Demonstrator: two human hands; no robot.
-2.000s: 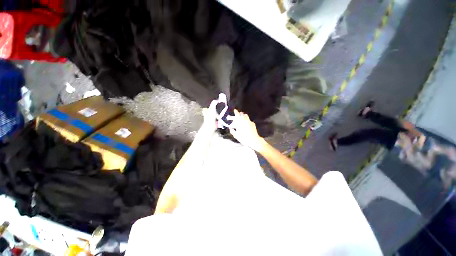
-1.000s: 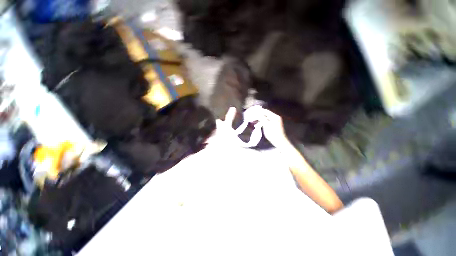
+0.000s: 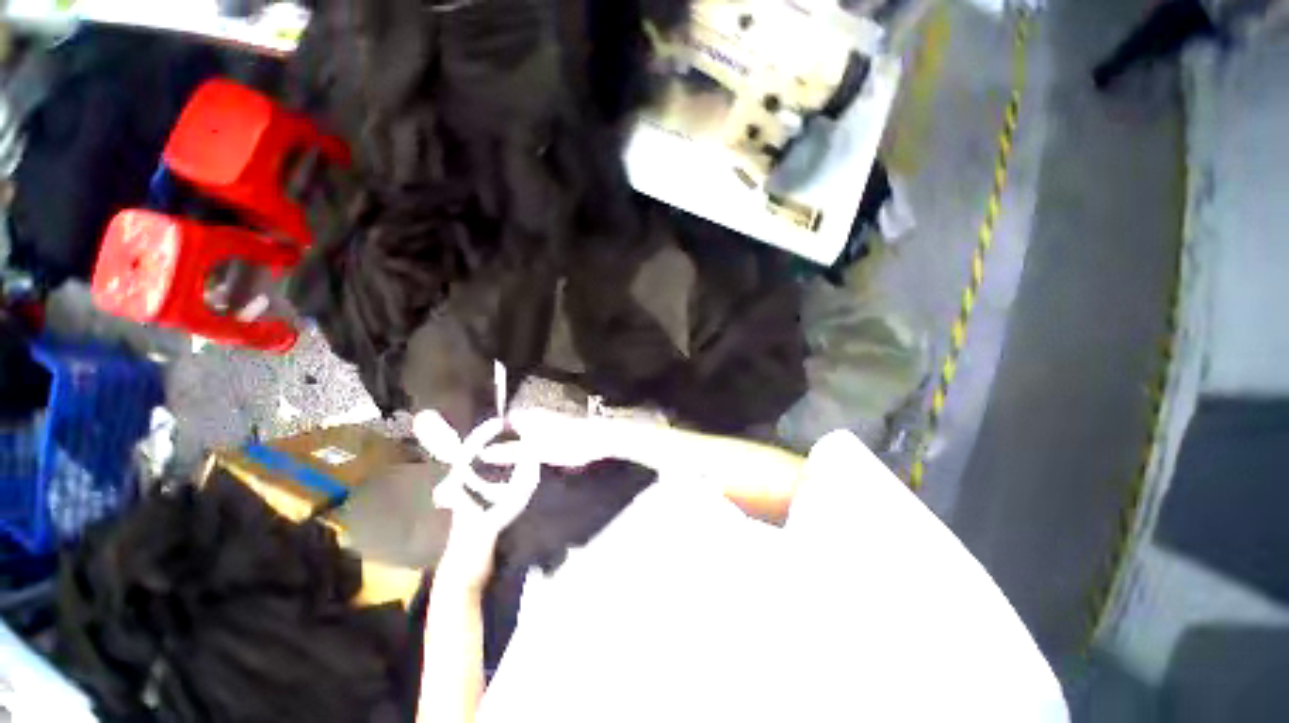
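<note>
My left hand (image 3: 472, 506) and my right hand (image 3: 549, 438) are close together at the centre, washed out by bright light. A pale looped strip (image 3: 495, 482) curves between them, held at the fingers of both hands; where it ends and the fingers begin is hard to tell. A thin pale point stands up above the loop. Dark brown garments (image 3: 566, 322) are heaped just beyond my hands, and more dark cloth lies beneath them.
Cardboard boxes (image 3: 375, 469) with blue tape and a dark garment pile (image 3: 212, 607) are at lower left. A blue crate (image 3: 106, 424) and red stools (image 3: 226, 141) stand left. A sewing machine (image 3: 770, 64) is on a white table (image 3: 693, 191). Yellow-black tape (image 3: 973, 297) crosses the floor.
The view swung toward the table and piles, then back; the stools and sewing machine now show. My hands stay close together around the pale loop, my right forearm now lying more level.
</note>
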